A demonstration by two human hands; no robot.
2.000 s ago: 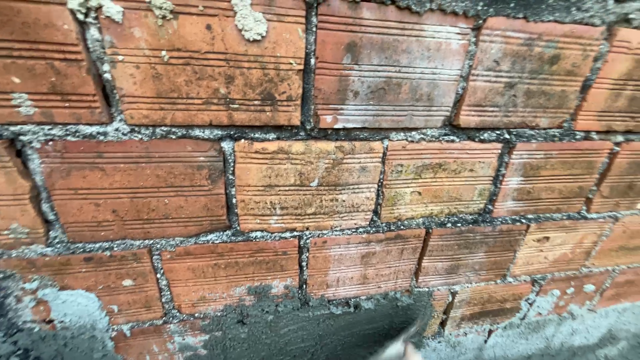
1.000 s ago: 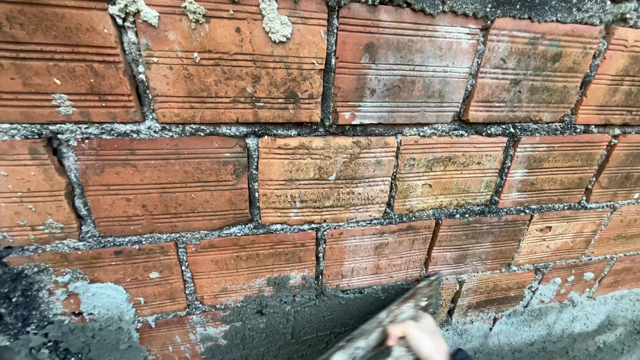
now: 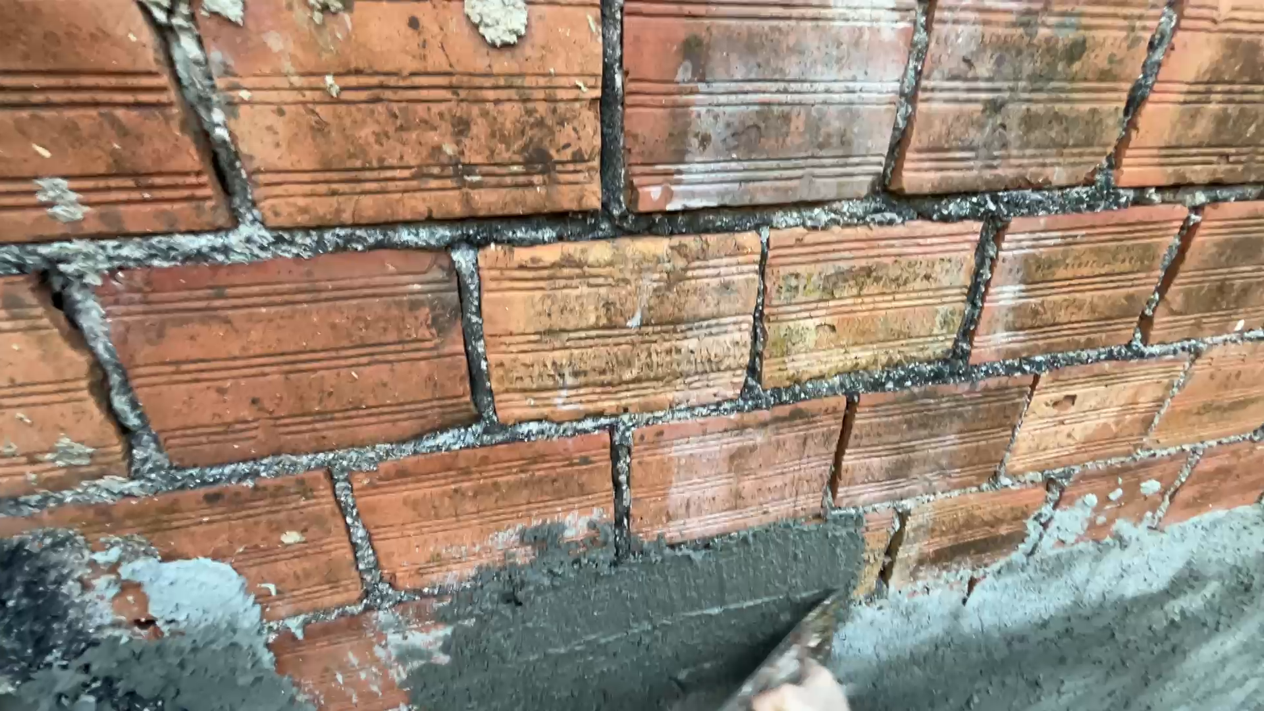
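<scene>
Only part of my right hand [image 3: 805, 691] shows, at the bottom edge right of centre. It is closed on a flat, mortar-smeared plastering tool [image 3: 788, 647], seen nearly edge-on and cut off below. The tool's upper tip lies against a patch of wet dark grey mortar [image 3: 632, 612] on the lower part of a brick wall [image 3: 622, 326]. Whether the tool is a float or a trowel cannot be told. My left hand is out of view.
Lighter grey mortar [image 3: 1106, 612] covers the wall at the lower right. Rough mortar and a pale smear [image 3: 193, 592] lie at the lower left. Ribbed bricks with rough joints fill the upper view, and a dried mortar lump [image 3: 497, 20] sticks out at the top.
The tool and my right hand have moved down the wall from one second ago, uncovering the right end of the dark mortar patch. Two seconds ago only the tool's tip and a bit of hand showed.
</scene>
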